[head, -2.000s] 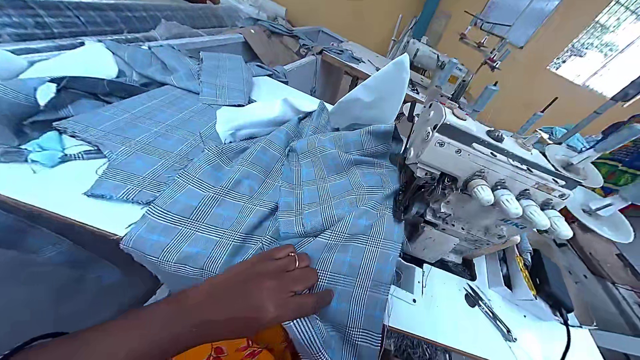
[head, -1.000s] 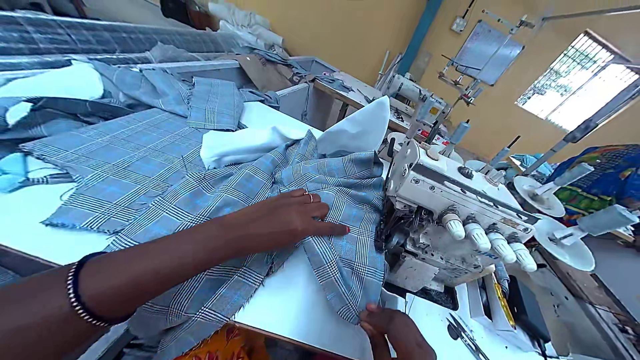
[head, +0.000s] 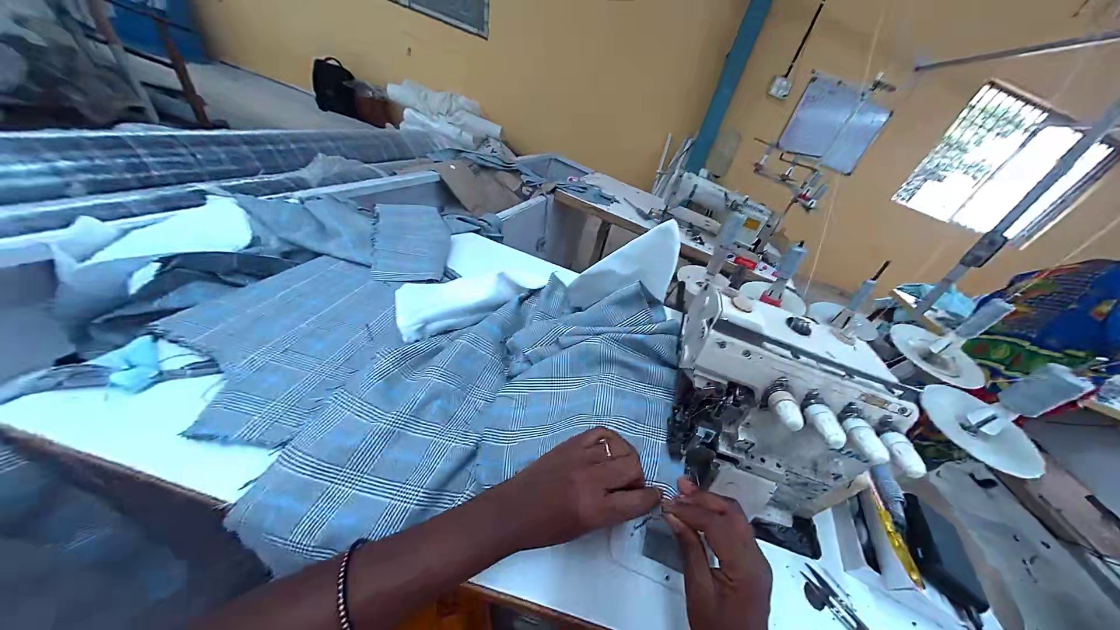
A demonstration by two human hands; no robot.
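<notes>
Blue-grey plaid fabric (head: 560, 394) lies in folds over the white table, its right edge running up to the presser area of a white overlock sewing machine (head: 796, 367). My left hand (head: 604, 486), wearing a ring, pinches the fabric's near edge beside the machine. Close against its fingertips, my right hand (head: 722, 551) pinches at the same edge with thumb and fingers. What lies between the fingertips is too small to tell. Behind the folds are a white cloth (head: 455, 304) and a raised white piece (head: 634, 262).
Flat plaid pieces (head: 289, 341) and cloth scraps lie at left. Metal tweezers or snips (head: 831, 597) rest right of my right hand, near a yellow-handled tool (head: 899, 542). Thread cones on round stands (head: 984, 429) are at right. Another sewing machine (head: 713, 206) stands behind.
My right hand, out of view two seconds ago, has come up beside the machine. My left hand has moved from the middle of the fabric to its near right edge. The view has tilted up.
</notes>
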